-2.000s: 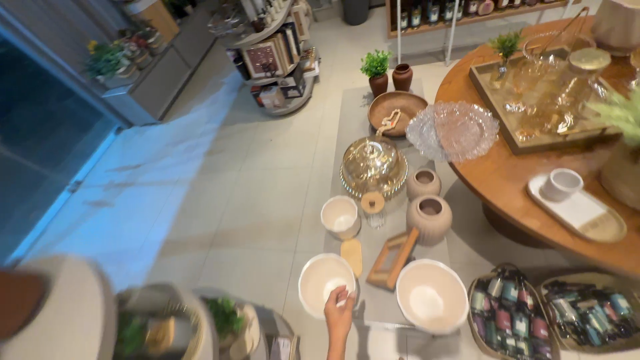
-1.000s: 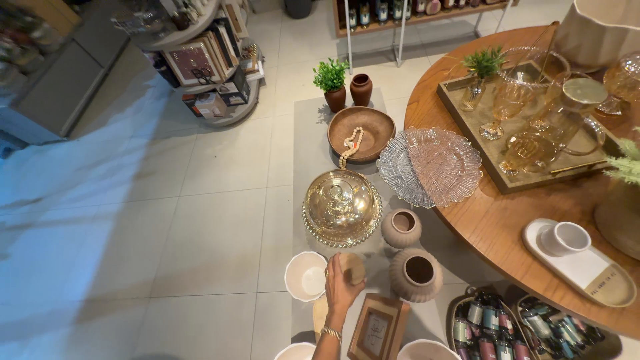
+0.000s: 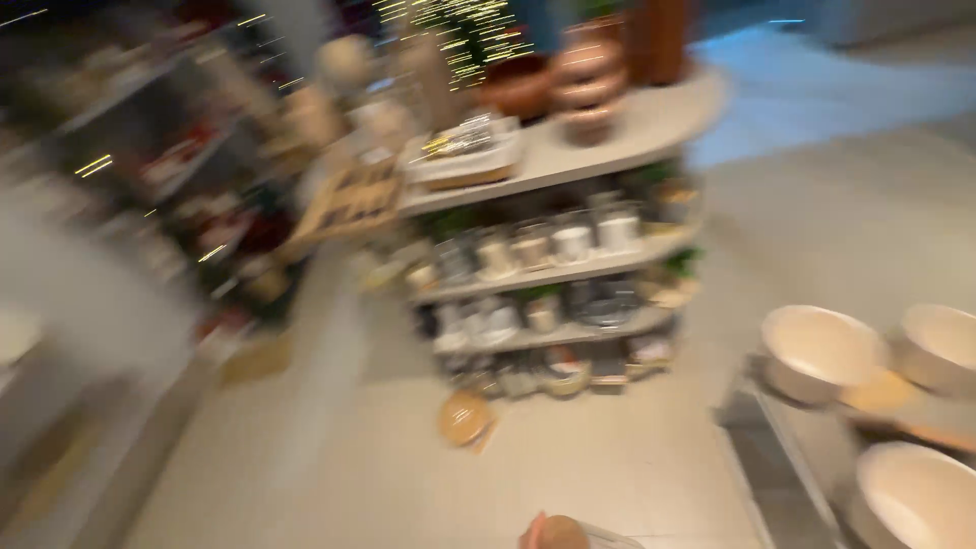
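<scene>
At the bottom edge, a small part of my left hand (image 3: pixel 534 531) shows against a round cork or wooden lid (image 3: pixel 564 532). The clear glass jar (image 3: pixel 610 540) under that lid extends to the right, mostly cut off by the frame. My right hand is out of view. To the right stand cream bowls: one (image 3: pixel 823 352) beside a pale oval wooden piece (image 3: pixel 881 390), another (image 3: pixel 945 343) behind it, and a larger one (image 3: pixel 926 496) nearer. A brown wooden edge (image 3: pixel 942 436) lies between them. The view is blurred.
A rounded shelf unit (image 3: pixel 534 267) ahead carries jars and glassware, with copper-coloured vases (image 3: pixel 589 84) on top. A round wooden item (image 3: pixel 465 418) rests on the floor before it. Blurred shelves (image 3: pixel 229 191) stand at left. Pale floor runs between the unit and the bowls.
The view has swung far to the left, towards the shelf unit. My left hand was over the lidded jar among the bowls; now hand and jar are together at the bottom edge, away from the bowls.
</scene>
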